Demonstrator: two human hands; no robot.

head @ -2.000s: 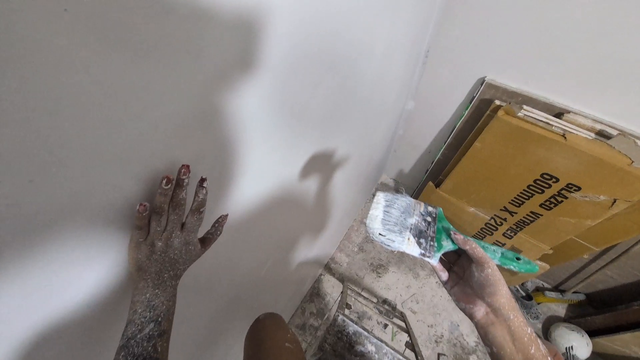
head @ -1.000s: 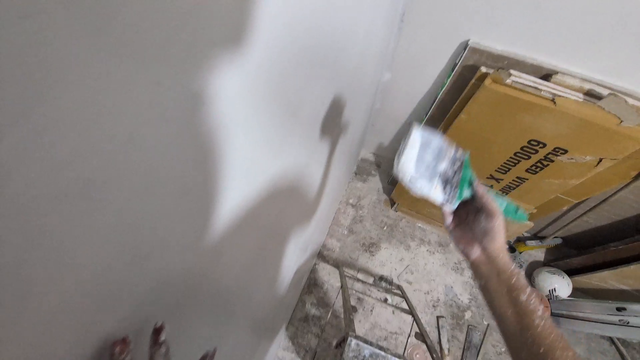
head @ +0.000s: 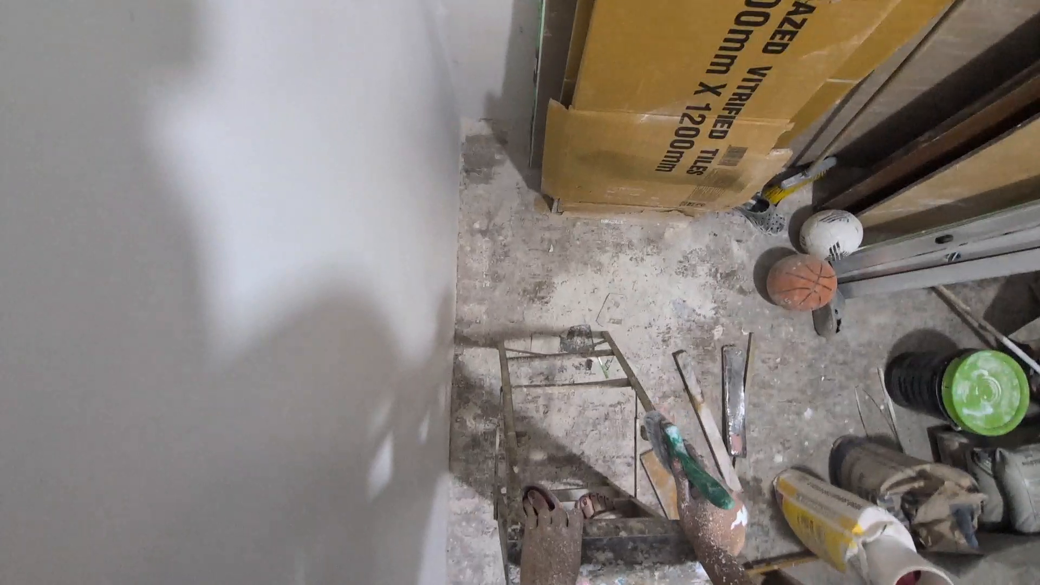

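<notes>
My right hand (head: 707,512), spattered with white, grips a wide paintbrush by its green handle (head: 697,471). The brush head (head: 655,431) points up and left in the view, above the floor beside a metal stepladder (head: 508,406). My left hand is out of view. Near the bottom, a speckled bare foot (head: 552,540) is at the ladder, with toes of another foot (head: 597,504) beside it, partly hidden. A pale wall (head: 309,203) fills the left side, with shadows across it.
Cardboard tile boxes (head: 650,154) lean at the top. Right of them are a white ball (head: 830,234), a basketball (head: 801,282) and metal profiles (head: 942,248). Lower right stand a black bucket with a green lid (head: 985,392) and several bags (head: 821,512). Strips (head: 734,398) lie on the stained floor.
My right hand has lowered the brush from near the boxes toward the ladder. My left hand, earlier against the wall, has left the view. The view has tilted further down.
</notes>
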